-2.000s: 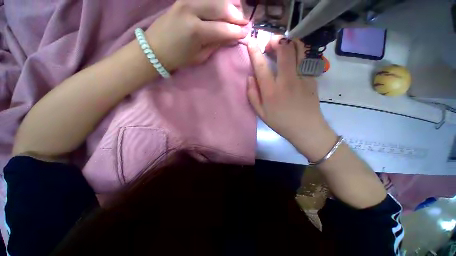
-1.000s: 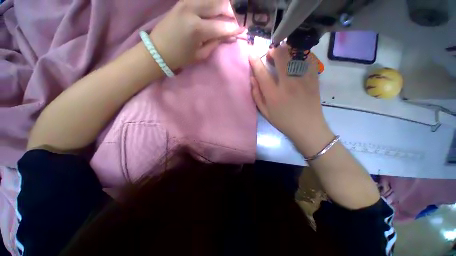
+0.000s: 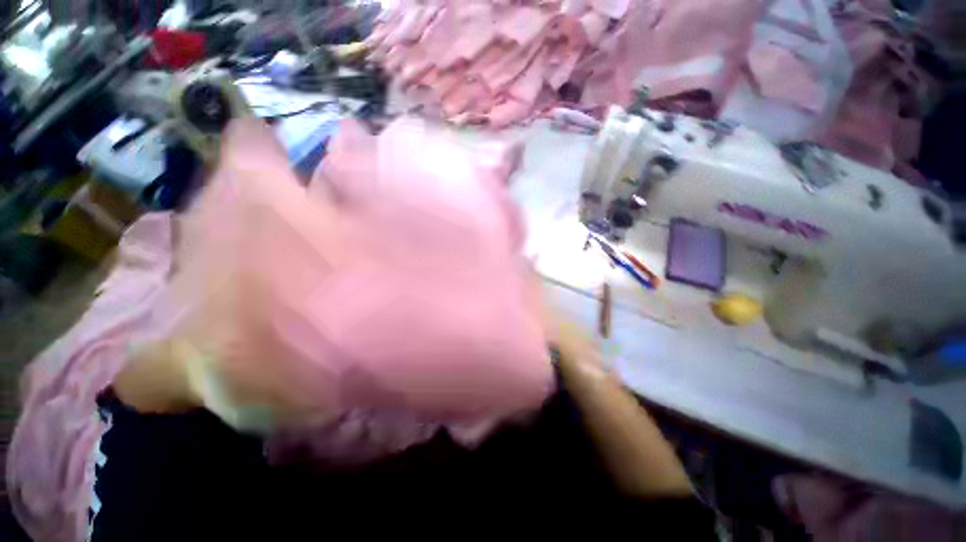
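The pink garment (image 3: 424, 307) is bunched up in front of me, blurred, left of the sewing machine (image 3: 731, 201) and off its needle area. My left hand (image 3: 265, 265) is a blurred shape among the cloth at the left; its fingers cannot be made out. My right hand (image 3: 556, 328) is mostly hidden at the garment's right edge; the wrist and forearm show. Thread snips (image 3: 636, 267) with orange and blue handles lie on the white table (image 3: 678, 365) by the needle. A thin brown awl (image 3: 605, 309) lies nearer me.
A phone (image 3: 696, 254) and a yellow round object (image 3: 737, 308) lie under the machine arm. Many pink pieces (image 3: 498, 53) are piled behind the table. At left are a blue-edged table (image 3: 122, 154) and a red item (image 3: 176, 48).
The view has lifted and widened. The garment has come away from the needle and is bunched up to the left. My hands have left the needle area, where the snips and awl now show.
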